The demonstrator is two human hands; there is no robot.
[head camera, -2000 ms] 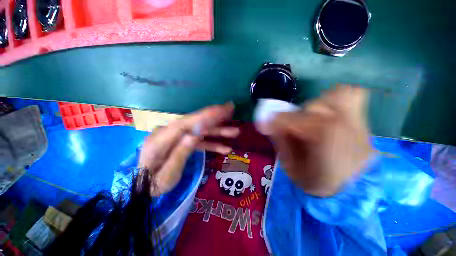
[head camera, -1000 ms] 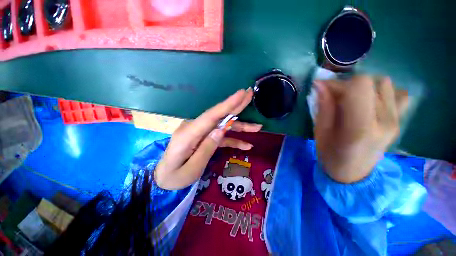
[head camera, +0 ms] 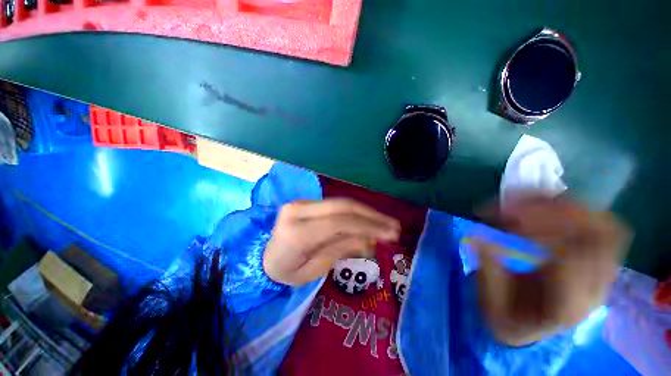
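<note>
A round black watch head [head camera: 419, 143] lies face up on the green bench near its front edge. A second, silver-rimmed watch head [head camera: 541, 77] lies further back to the right. A crumpled white cloth [head camera: 531, 167] is on the bench, its near end hidden by my right hand. My right hand [head camera: 555, 268] is blurred, in front of the bench edge; its fingers pinch a thin, clear-bluish film [head camera: 508, 250] with an orange-yellow streak. My left hand [head camera: 331, 239] is in front of the bench edge, left of the film, fingers extended, with nothing visible in it.
A red-pink compartment tray [head camera: 294, 40] is at the back left, with dark watches in its far-left pockets. A red grid tray [head camera: 121, 131] shows below bench level. Cardboard boxes [head camera: 66, 283] stand at lower left. A clear sheet or glare shows on the right bench.
My right hand has released the cloth onto the bench and moved nearer me, now with the film. My left hand has drawn back from the near watch; its orange-and-white strip no longer shows there.
</note>
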